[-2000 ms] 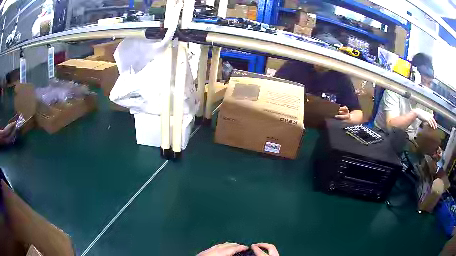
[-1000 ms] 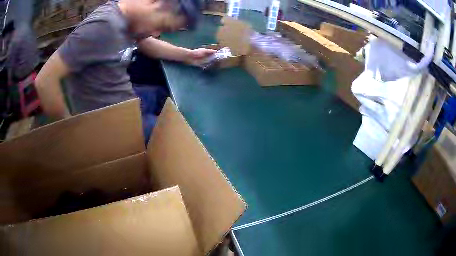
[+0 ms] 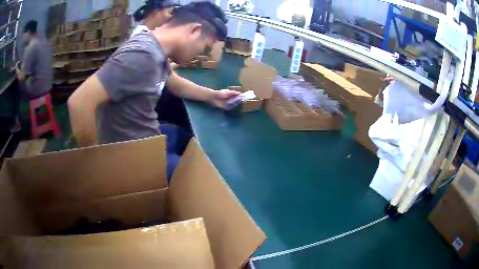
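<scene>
Neither of my hands is in the picture. Nearest in front of me, at the lower left, stands a large supply carton (image 3: 100, 171) with its wide flaps open. Dark items (image 3: 86, 226) lie inside it, too shaded to make out, partly hidden by the near flap. The carton's right flap leans out beside the edge of the dark green mat (image 3: 294, 210), which a thin pale line crosses.
A person in a grey shirt (image 3: 134, 79) beyond the carton holds a small shiny item (image 3: 244, 98). A tray carton (image 3: 302, 123) holds clear-purplish bags. White sack (image 3: 396, 131) and rack posts (image 3: 420, 168) stand right, beside a closed carton (image 3: 459, 210). A red stool (image 3: 44, 115) stands far left.
The view has swung left from the bench and the black unit to the large open carton. My hands, seen two seconds ago at the bottom edge on a dark item, are out of the picture.
</scene>
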